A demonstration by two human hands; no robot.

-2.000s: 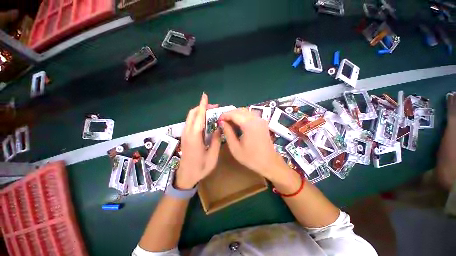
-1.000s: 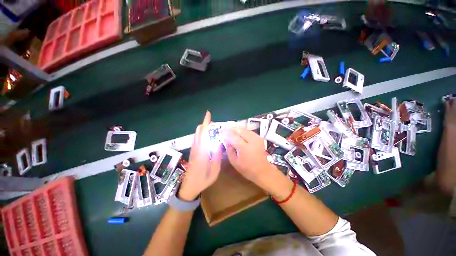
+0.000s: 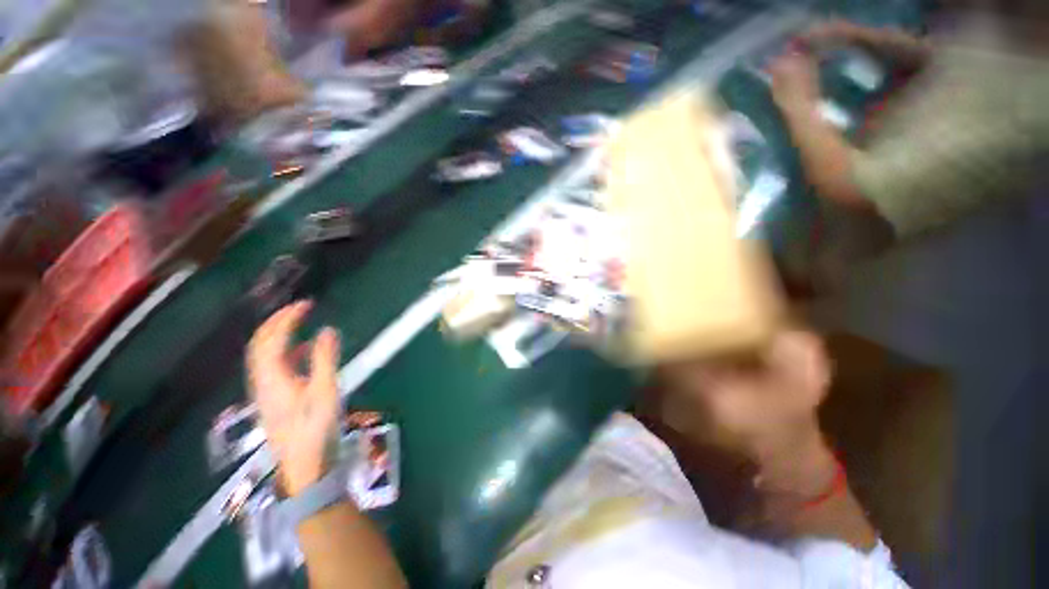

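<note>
The tan parts box (image 3: 684, 230) is raised and tilted at centre right, blurred by motion. My right hand (image 3: 765, 385) grips its lower end; the fingers are partly hidden and blurred. My left hand (image 3: 296, 397) is over the belt at lower left, fingers apart, with nothing seen in it. Housings (image 3: 374, 463) lie beside and below my left hand. A heap of white housings with small parts (image 3: 564, 259) lies left of the box and is partly hidden by it.
A green belt (image 3: 426, 397) with white strips runs diagonally. More housings (image 3: 468, 168) lie along it. A red compartment tray (image 3: 81, 293) is at the far left. Another worker's arm (image 3: 822, 138) reaches in at upper right, and other people are blurred at upper left.
The view has swung to the right. My hands have parted. The box has left the bench and is held up in my right hand. The housing between my hands is no longer seen there.
</note>
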